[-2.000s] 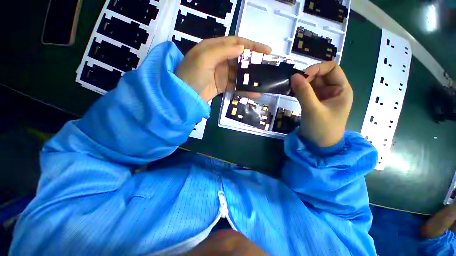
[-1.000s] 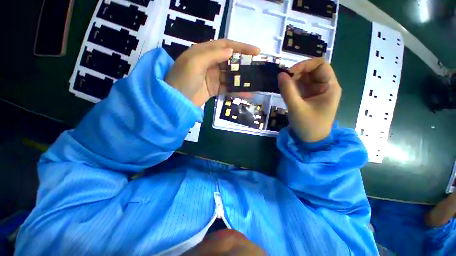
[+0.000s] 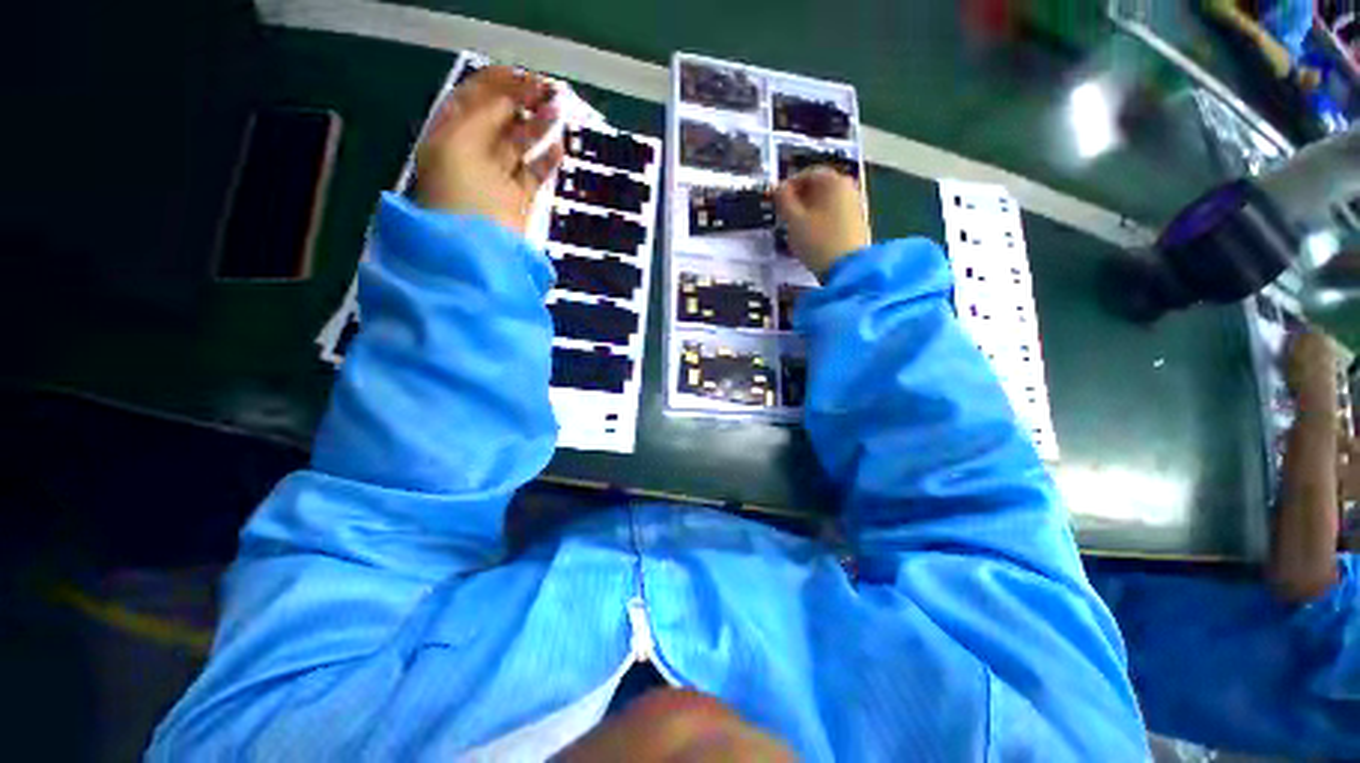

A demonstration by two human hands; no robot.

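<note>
My right hand [image 3: 822,213] is over the white component tray [image 3: 670,336], its fingers at the right end of a circuit board [image 3: 731,212] in the left column, third pocket from the top. Other boards, such as one with gold patches [image 3: 725,374], lie in the tray pockets. My left hand [image 3: 485,142] is at the top of the sticker sheets, its fingers around the white edge of a sheet. A sticker sheet [image 3: 633,358] with a column of black stickers [image 3: 594,276] lies left of the tray. More sheets lie partly under my left arm.
A smartphone [image 3: 278,195] lies at the left. A white strip with small dark specks [image 3: 996,291] lies right of the tray. A dark round lamp-like head [image 3: 1226,242] is at the right. Another person's arm [image 3: 1311,462] shows at the right edge.
The board held between both hands is now in the tray under my right hand. My left hand has moved up and left to the sheets. The view has shifted and shows more of the bench.
</note>
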